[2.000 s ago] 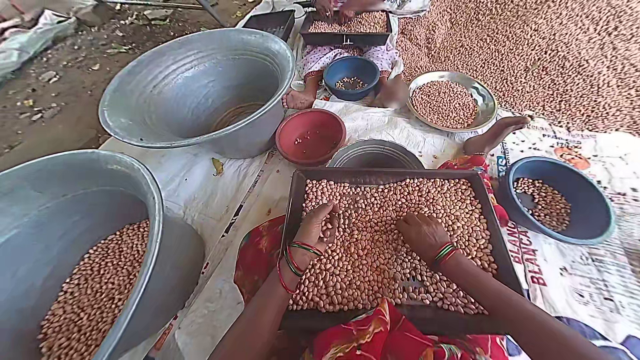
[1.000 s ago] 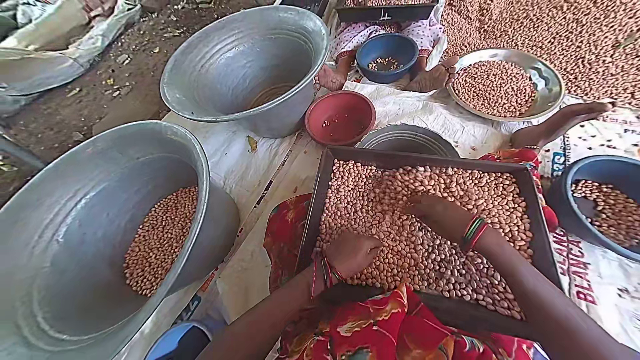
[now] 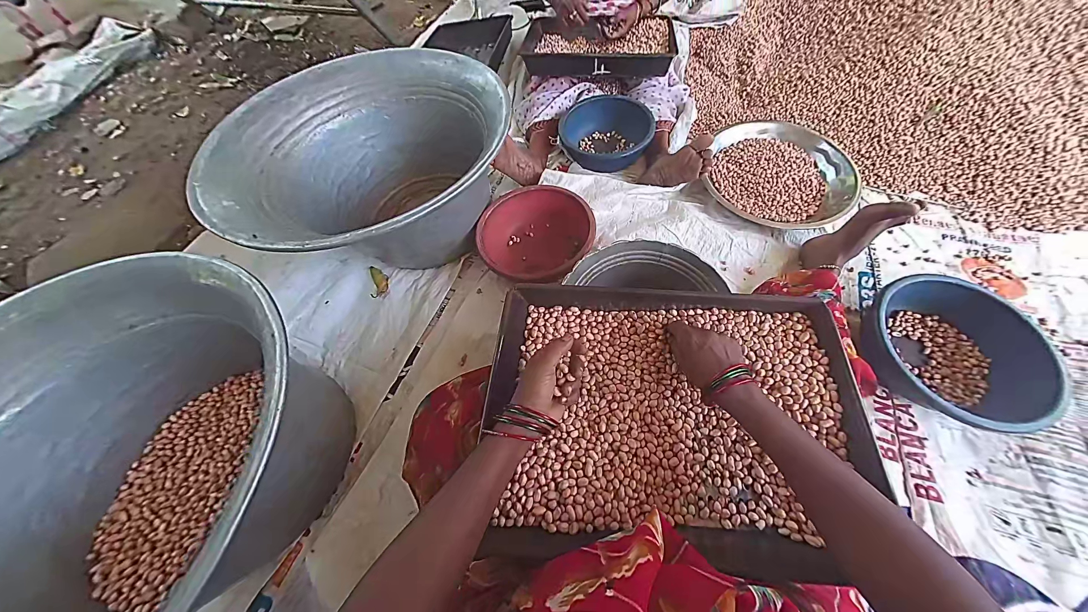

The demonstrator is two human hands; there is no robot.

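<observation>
A dark rectangular tray (image 3: pixel 860 425) lies across my lap, its bottom mostly covered by shelled peanuts (image 3: pixel 620 442). My left hand (image 3: pixel 551 376) is at the tray's left side, palm turned inward and fingers curled around some peanuts. Toward the far middle of the tray, my right hand (image 3: pixel 704 353) touches the peanuts with its fingers bent down; its fingertips are partly hidden, so whether it holds any cannot be told. A small bare patch of the tray's bottom shows near its lower right.
Large metal tubs (image 3: pixel 276 340) (image 3: pixel 501 110) stand left, the nearer with peanuts. A red bowl (image 3: pixel 552 263), a grey basin (image 3: pixel 650 255), a blue bowl (image 3: pixel 1054 391) and a steel plate (image 3: pixel 841 170) surround the tray. Opposite, a person's hands (image 3: pixel 571 10) work over another tray (image 3: pixel 595 65).
My left hand has moved from the tray's near left part farther up its left side, and its fingers now curl around peanuts. The camera view has shifted.
</observation>
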